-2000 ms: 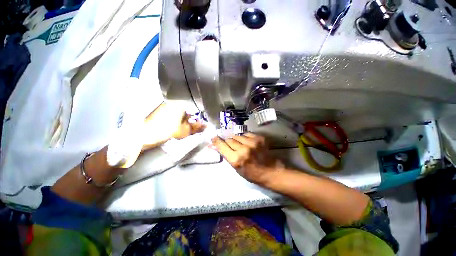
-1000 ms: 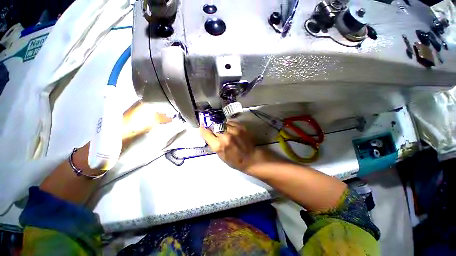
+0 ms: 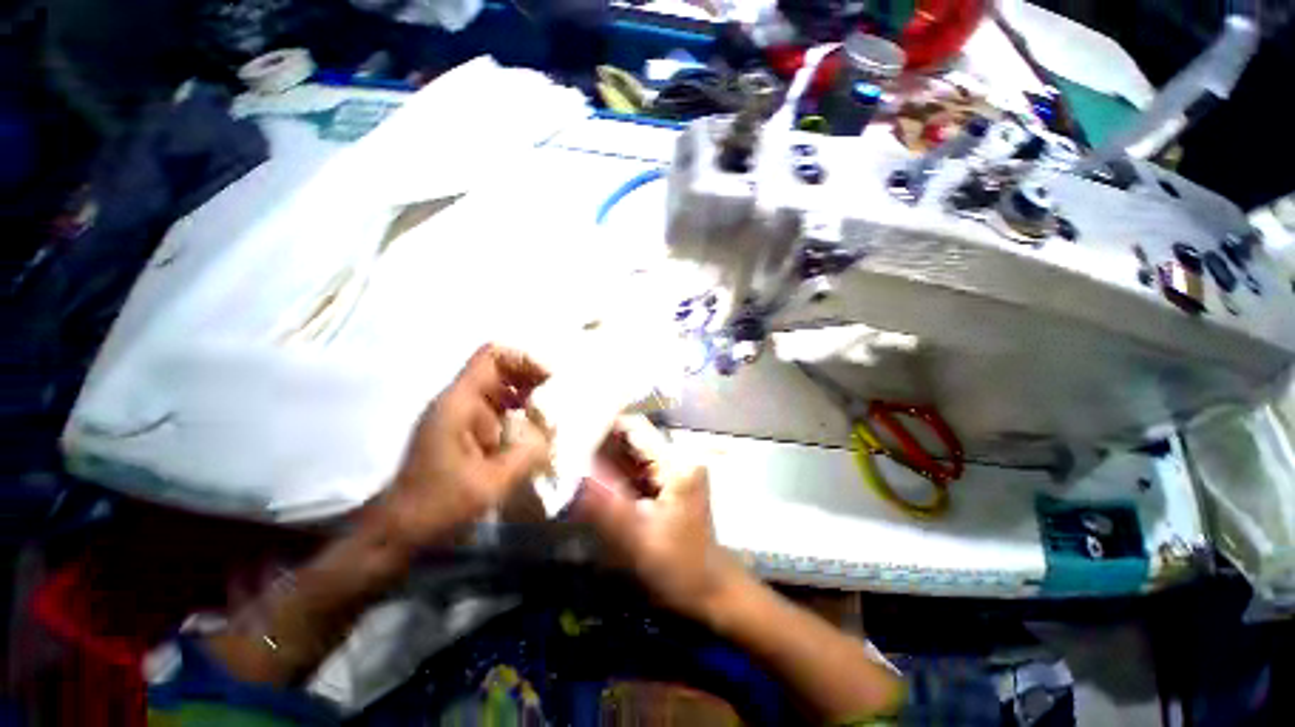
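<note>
A white cloth piece is held up between my two hands, in front of the sewing machine head and left of its needle area. My left hand grips its left side with curled fingers. My right hand grips its lower right side. Both hands are blurred, and the cloth's outline is lost in glare. The presser foot area stands beyond the cloth, clear of my fingers.
Scissors with red and yellow handles lie under the machine arm. White cloth is spread at the left of the table. A blue tube curves behind the needle. A tape roll is at the far left. A red object shows at the lower left.
Both hands have moved from the needle area toward the table's front edge, with the cloth raised between them. The view has shifted and now shows more of the table's far side.
</note>
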